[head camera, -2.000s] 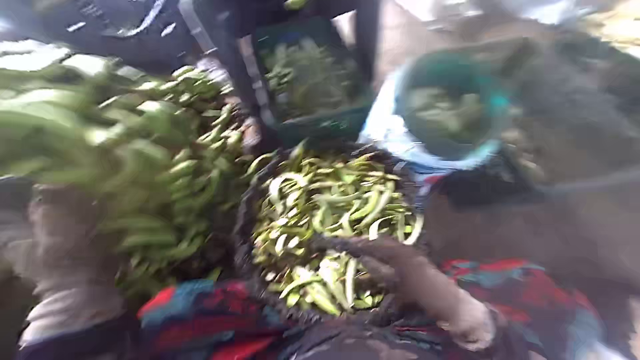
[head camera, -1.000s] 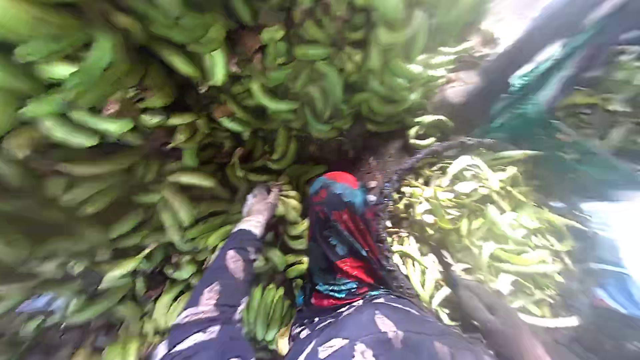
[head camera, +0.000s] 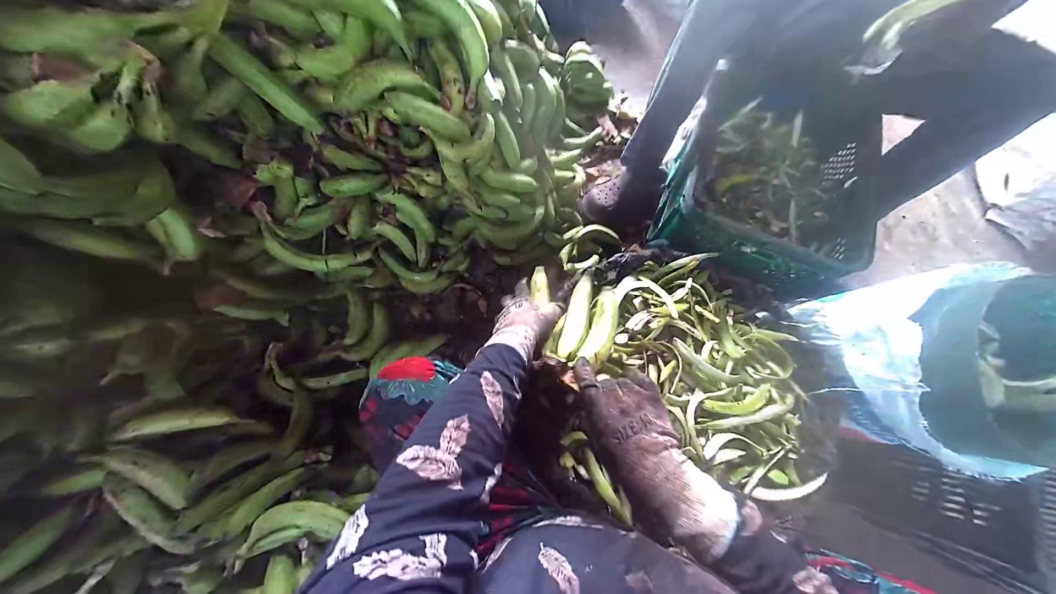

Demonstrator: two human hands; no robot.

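Note:
My left hand (head camera: 525,318), in a work glove, grips a small bunch of green bananas or plantains (head camera: 577,318) at its left side, over the near left part of a container heaped with green peels (head camera: 726,388). My right hand (head camera: 627,412), in a dirty glove, touches the bunch's lower end with its fingers. Whether it holds a tool cannot be seen. A large pile of unpeeled green fruit (head camera: 429,124) spreads along the left and top of the view.
A green plastic crate (head camera: 759,235) with peels stands beyond the container, before another person's dark-clothed legs and shoe (head camera: 606,198). A blue and white bag or lined bucket (head camera: 883,322) is at right, near a dark crate (head camera: 949,495). A person's gloved hand (head camera: 887,37) is blurred at top right.
My left hand was reaching into the fruit pile one second ago; now it holds a bunch over the peel container. My right hand has come to the bunch. The view has shifted.

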